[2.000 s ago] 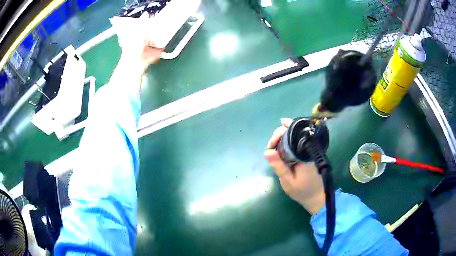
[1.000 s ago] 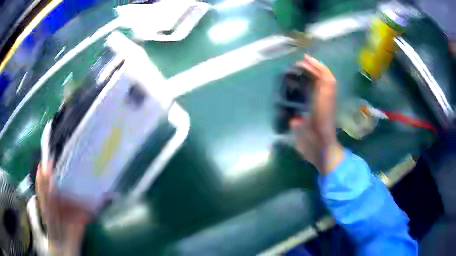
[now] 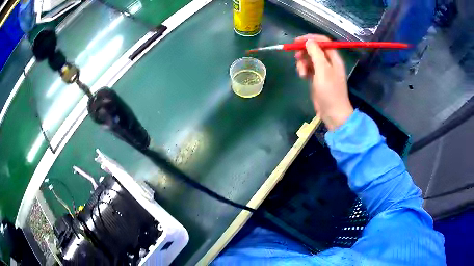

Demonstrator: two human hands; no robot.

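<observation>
My right hand (image 3: 325, 72) holds the brush (image 3: 353, 45) by its red handle, near the pale ferrule. The brush is level, its orange-brown tip in the air just above and beside the clear cup (image 3: 247, 78), which holds pale yellowish liquid. The white housing (image 3: 169, 228) with the glossy black module (image 3: 122, 218) inside lies tilted at the lower left, thin wires at its upper edge. The screwdriver (image 3: 117, 117) hangs over the bench with its black cable. My left hand is not in view.
A yellow spray can (image 3: 248, 18) stands at the top. The screw bin (image 3: 40, 221) is partly visible beyond the housing. A dark bracket (image 3: 147, 41) lies on the pale edging. The bench's pale front edge (image 3: 275, 176) runs diagonally; a dark crate (image 3: 332, 218) is beside it.
The view has swung right. My right hand has let go of the screwdriver and taken the brush out of the cup. The housing now lies lower left; my left hand has left the picture.
</observation>
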